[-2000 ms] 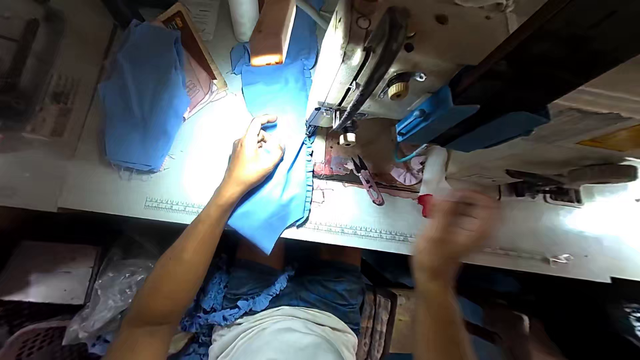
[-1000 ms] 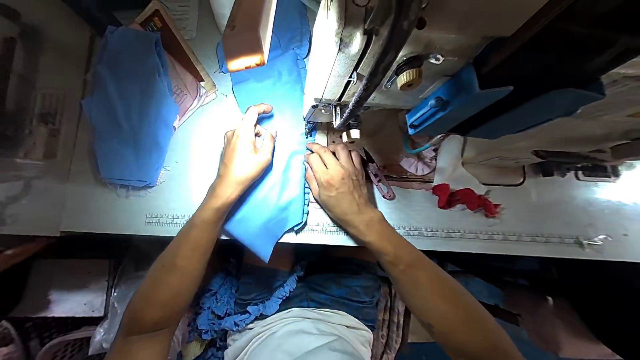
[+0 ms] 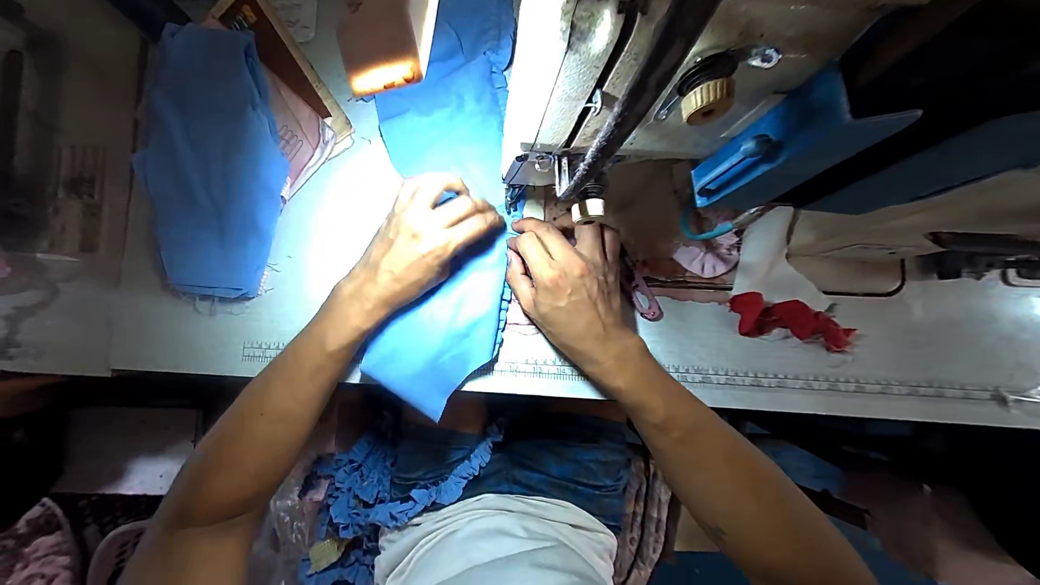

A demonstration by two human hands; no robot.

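Observation:
A long blue fabric piece (image 3: 447, 309) with a gathered ruffle edge runs under the presser foot (image 3: 513, 195) of a sewing machine (image 3: 561, 97). My left hand (image 3: 426, 240) rests on the fabric with its fingers bent near the ruffled edge, left of the foot. Close in front of the foot, my right hand (image 3: 569, 284) has its fingertips on that edge, thumb and index finger together. Whether either hand pinches the cloth is hard to tell. Pink-handled thread snips (image 3: 644, 294) lie just right of my right hand, partly hidden.
Folded blue fabric (image 3: 215, 162) lies at the left beside a brown box (image 3: 280, 57). A red fabric scrap (image 3: 792, 319) lies at the right on the table. A measuring tape (image 3: 780, 380) runs along the front edge. Blue ruffle strips (image 3: 366, 487) are gathered over my lap.
My right hand was blurred at the right two seconds ago and is now at the ruffled edge by the foot. My left hand has moved closer to that edge since one second ago.

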